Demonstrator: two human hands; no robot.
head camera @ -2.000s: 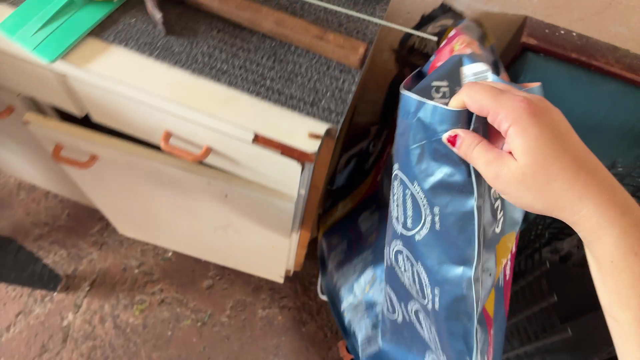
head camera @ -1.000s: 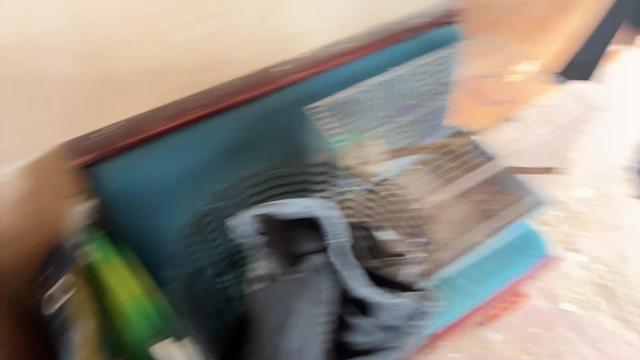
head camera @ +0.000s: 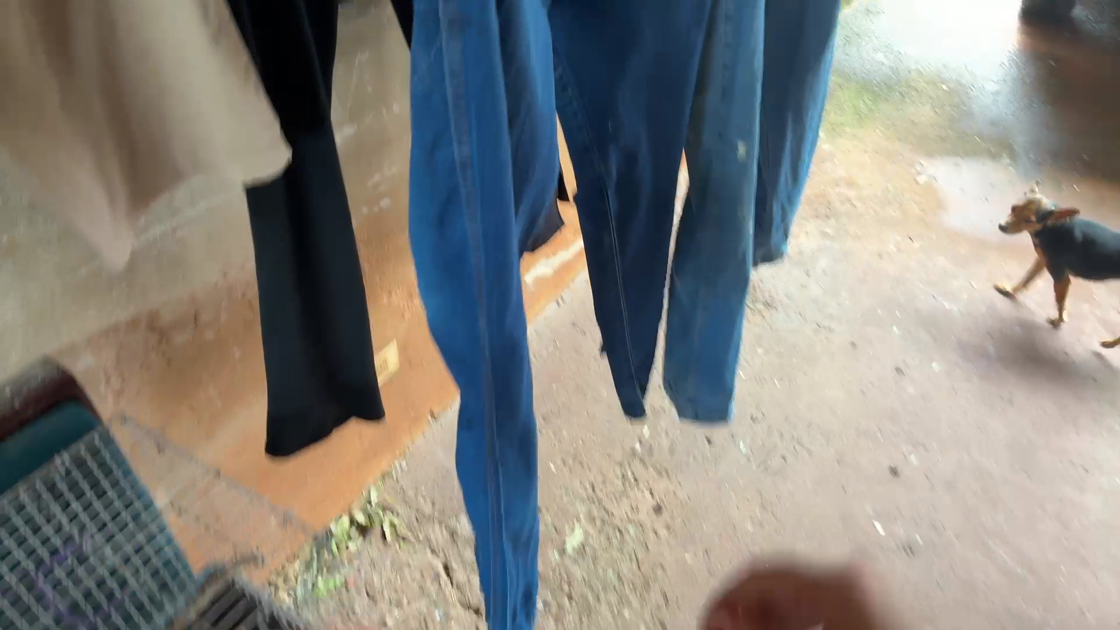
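Observation:
Blue denim jeans [head camera: 477, 262] hang in front of me, with darker blue jeans [head camera: 630, 175] beside them. Black trousers [head camera: 315, 289] and a beige cloth garment [head camera: 131, 105] hang to the left. What holds them up is outside the view. A blurred part of my right hand [head camera: 792, 599] shows at the bottom edge, below the jeans and apart from them. Its fingers are too blurred and cut off to tell whether it holds anything. My left hand is out of view.
A wire mesh panel [head camera: 87, 525] leans by a teal board with a dark red edge [head camera: 39, 398] at lower left. Behind the clothes runs a stained wall [head camera: 201, 350]. A black and tan dog [head camera: 1081, 241] stands at right on the dirt-strewn ground [head camera: 831, 420].
The view has swung far away from the drawers. Two seconds ago my right hand gripped a blue printed bag; neither bag nor drawers are in view now. Hanging clothes and a dog have come into view.

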